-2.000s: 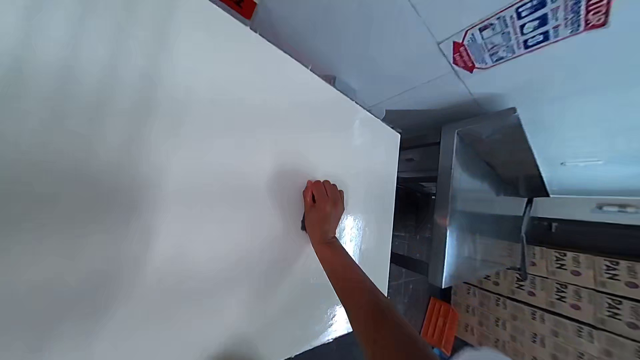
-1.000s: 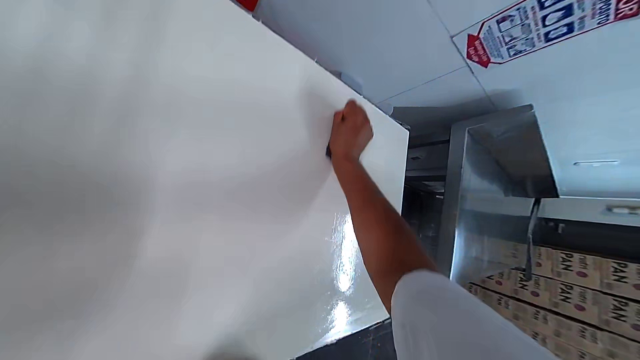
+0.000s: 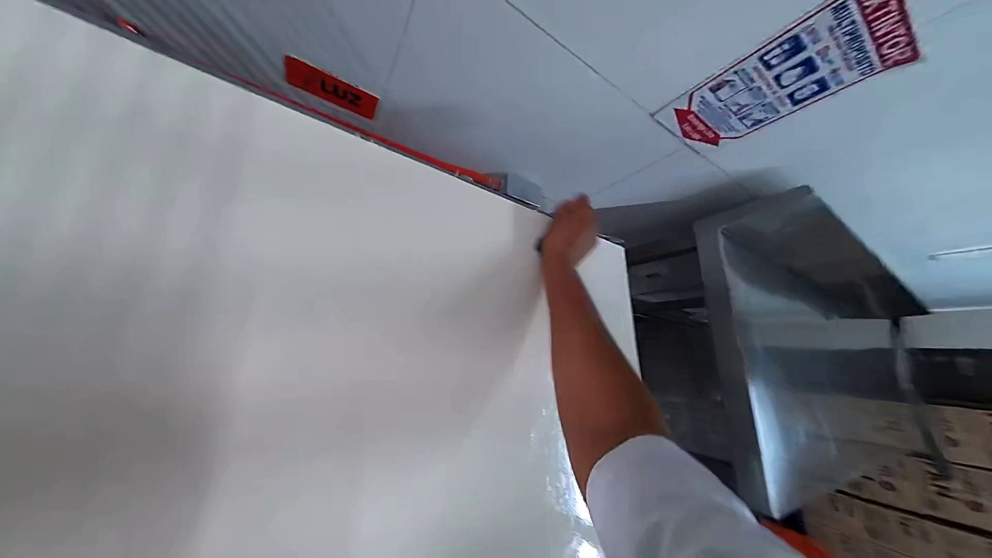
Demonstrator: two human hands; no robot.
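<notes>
My right hand (image 3: pixel 571 230) is curled at the far edge of a glossy white tabletop (image 3: pixel 333 310), close to the wall. It is closed on a small dark object (image 3: pixel 540 245), of which only a bit shows beside the fingers; what it is I cannot tell. Wet-looking glare shows on the white surface near my forearm, which comes from a white sleeve. My left hand is outside the view.
Along the far edge run a red strip (image 3: pixel 418 156) and a small grey box (image 3: pixel 521 190). A red sign (image 3: pixel 332 87) and an extinguisher sign (image 3: pixel 798 74) are on the tiled wall (image 3: pixel 496 85). Right of the tabletop stand a stainless steel unit (image 3: pixel 775 372) and stacked cardboard boxes (image 3: pixel 914 496).
My right hand has moved across the white surface, away from me, to its far edge by the wall. The view has shifted, showing more of the wall.
</notes>
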